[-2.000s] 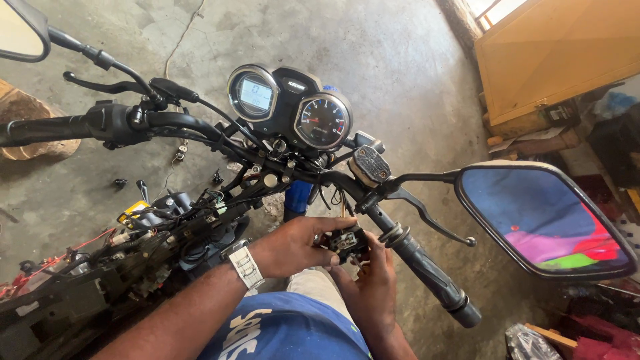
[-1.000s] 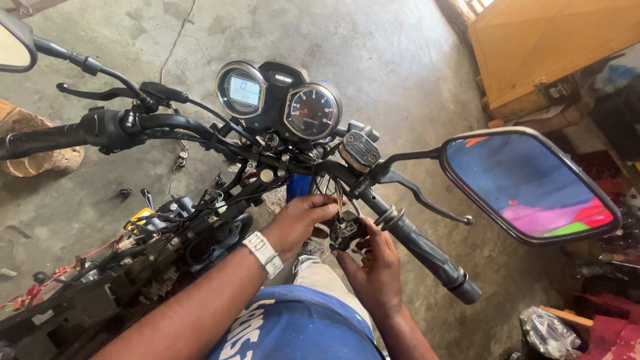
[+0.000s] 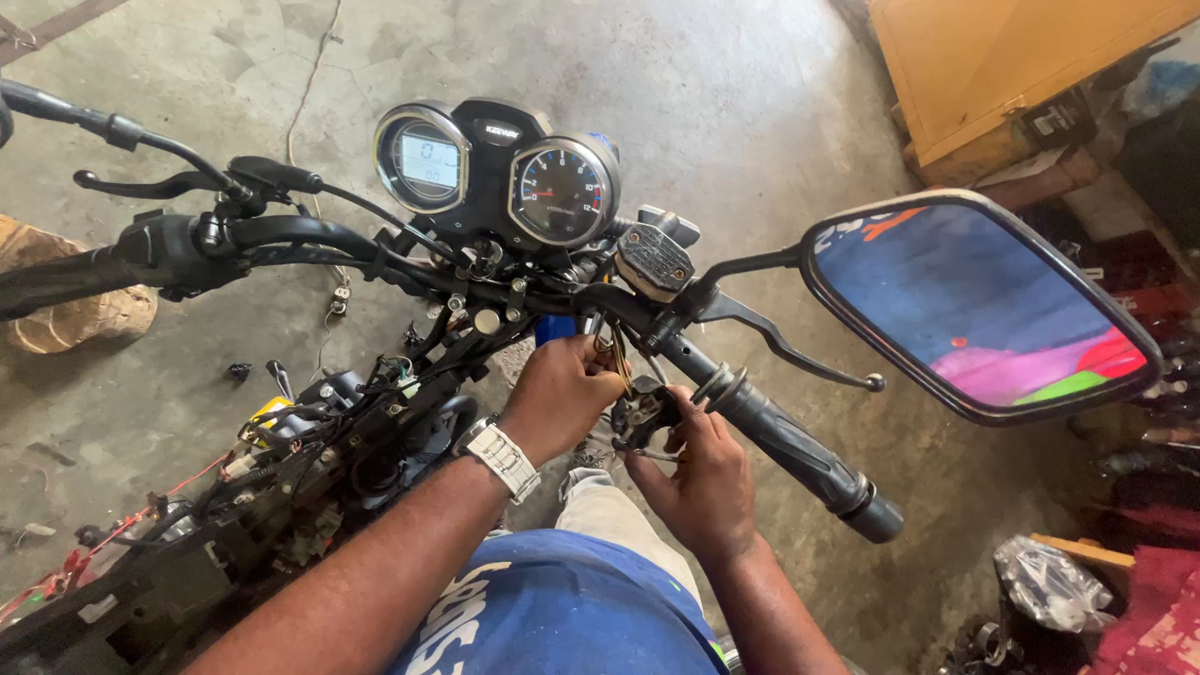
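My right hand (image 3: 703,473) grips a black handlebar switch housing (image 3: 645,412), its inner side with metal contacts facing up. My left hand (image 3: 562,389), a metal-band watch on its wrist, has its fingers closed on thin wires (image 3: 617,354) that run down into the housing. Both hands are below the motorcycle's handlebar, left of the rubber throttle grip (image 3: 797,441). Just above them are the brake fluid reservoir (image 3: 654,261) and the brake lever (image 3: 787,347). The fingertips of my left hand are partly hidden among the wires.
The instrument cluster (image 3: 497,173) sits at the handlebar's middle, its display lit. A mirror (image 3: 980,305) juts out at the right. Exposed wiring and the bare frame (image 3: 234,553) lie at lower left. A wood block (image 3: 84,300) stands on the concrete floor, a yellow cabinet (image 3: 1022,66) at upper right.
My left hand has moved from the switch housing up to the wires above it. My right hand still holds the housing.
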